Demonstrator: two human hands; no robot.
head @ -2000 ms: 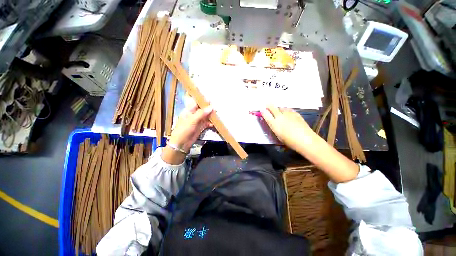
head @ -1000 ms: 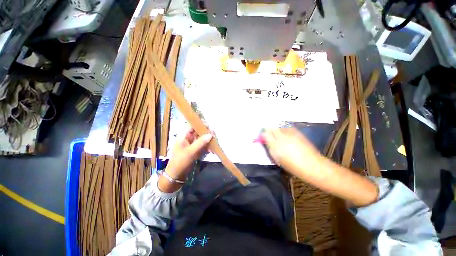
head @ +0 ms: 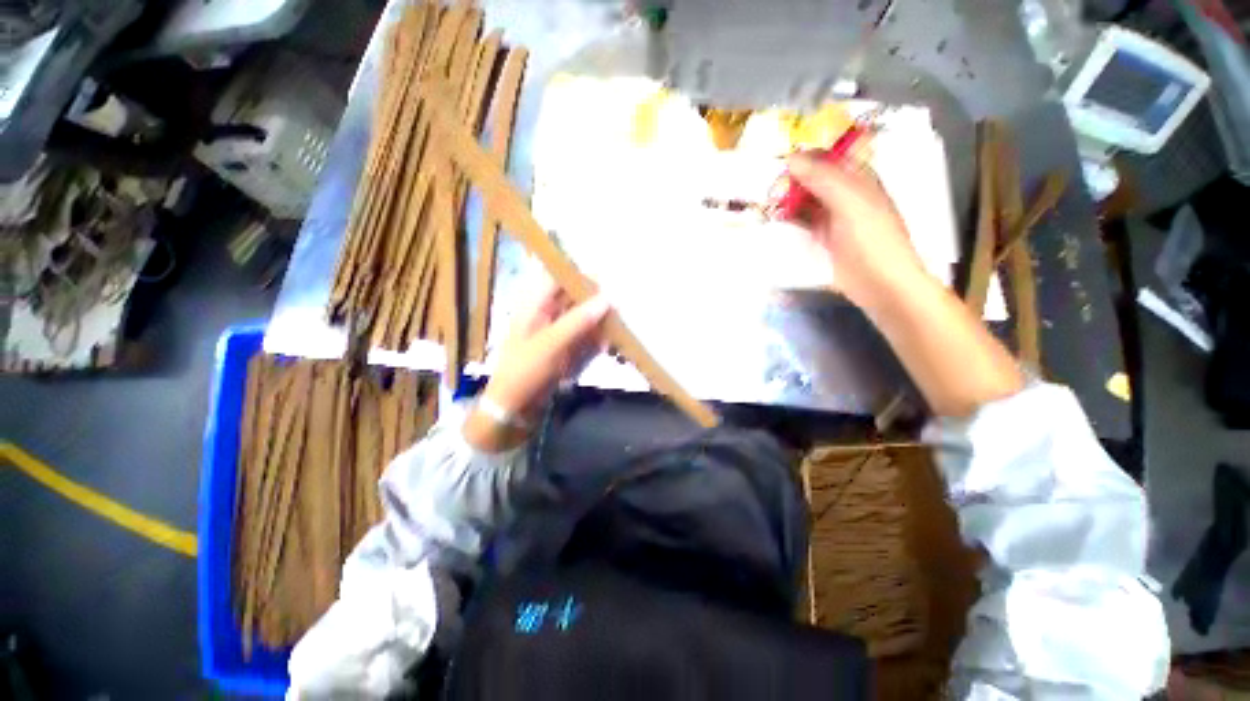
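My left hand (head: 548,349) holds a brown strap (head: 528,226) that runs diagonally from the strap pile (head: 411,192) down to the table's front edge. My right hand (head: 843,206) is over the white template sheet (head: 644,233), its fingers closed on a small red-pink item (head: 799,192). The item is blurred, so I cannot tell exactly what it is. Yellow-orange pieces (head: 727,126) lie at the top of the sheet, partly washed out by glare. The grey machine head (head: 754,52) stands above them.
Several straps (head: 1012,247) lie at the right of the table. A blue crate (head: 219,507) full of straps is at lower left, and a cardboard box (head: 939,514) with more is below the table at right. A control panel (head: 1138,89) stands at back right.
My right hand has moved up and right from the sheet's front area to near the yellow-orange pieces, with the red-pink item. My left hand still holds the strap. The whole view has shifted.
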